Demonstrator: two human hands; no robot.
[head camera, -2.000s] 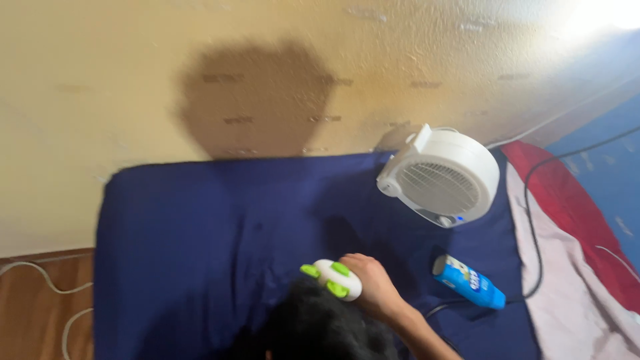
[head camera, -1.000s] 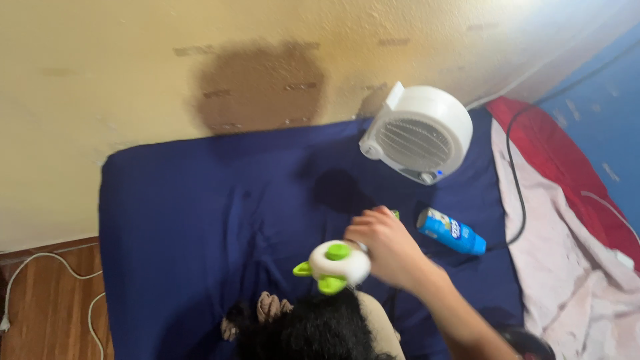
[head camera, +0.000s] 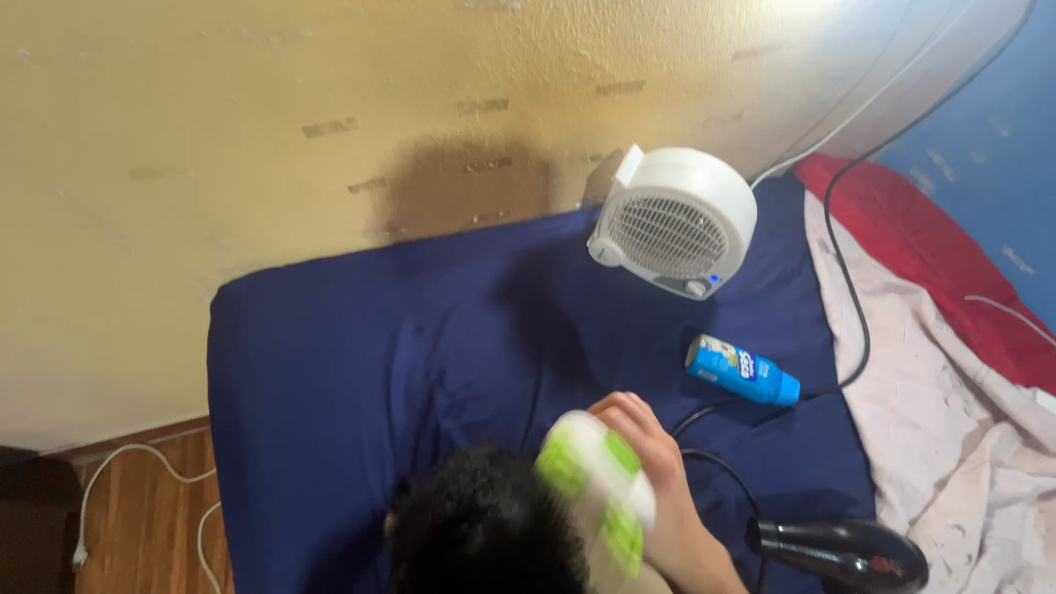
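Observation:
My right hand (head camera: 652, 450) is closed around a white handheld massager (head camera: 598, 470) with bright green knobs, blurred by motion. The massager is beside a head of black hair (head camera: 487, 520) at the bottom centre, close to its right side; whether they touch cannot be told. Part of a light surface, perhaps a person's shoulder, shows below the massager. A blue bottle (head camera: 742, 371) lies on its side on the dark blue sheet (head camera: 313, 388), up and right of my hand. My left hand is out of view.
A white fan heater (head camera: 676, 223) with a blue light stands near the yellow wall. A black hair dryer (head camera: 841, 553) lies at the lower right, with a black cable running past the bottle. Pale and red cloths (head camera: 932, 256) cover the right side. White cables lie on the wooden floor, left.
The black-haired head and the massager in my right hand have shifted relative to each other; the massager is now tilted downward. The view has moved, bringing the hair dryer more fully into sight.

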